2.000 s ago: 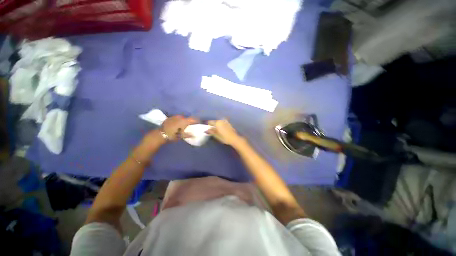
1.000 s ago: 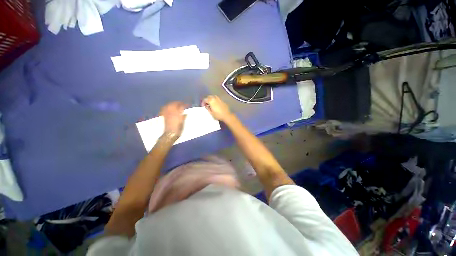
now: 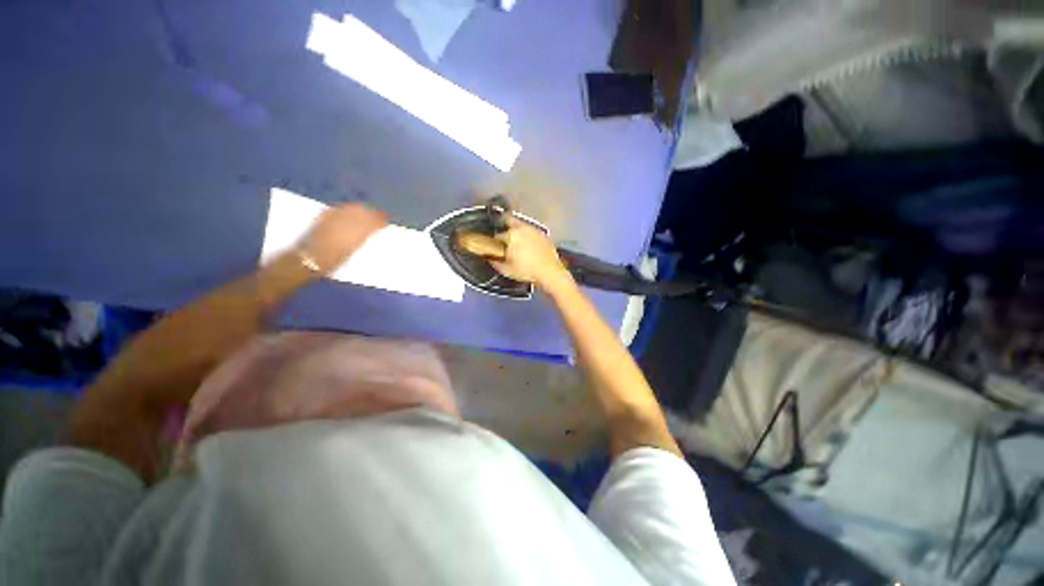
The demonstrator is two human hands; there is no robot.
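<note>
A white cut fabric piece (image 3: 401, 263) lies flat on the blue-purple ironing table near its front edge. My left hand (image 3: 346, 236) rests on top of the piece, slightly blurred; whether its fingers grip the fabric cannot be told. My right hand (image 3: 523, 252) is closed around the brown handle of the steam iron (image 3: 464, 258). The iron's dark pointed soleplate points left, its tip at the right end of the white piece. A pile of narrow folded white pieces (image 3: 412, 92) lies on the far side.
A mobile phone (image 3: 619, 95) lies at the far right by a dark brown pad (image 3: 647, 44). A light blue scrap (image 3: 439, 23) is at the far edge. The iron's dark hose (image 3: 618, 275) runs off right. A wire hanger (image 3: 790, 435) lies on pale cloth at the right.
My right hand has left the fabric and taken hold of the iron, which now stands at the piece's right end. My left hand stays on the flattened piece. The view has turned.
</note>
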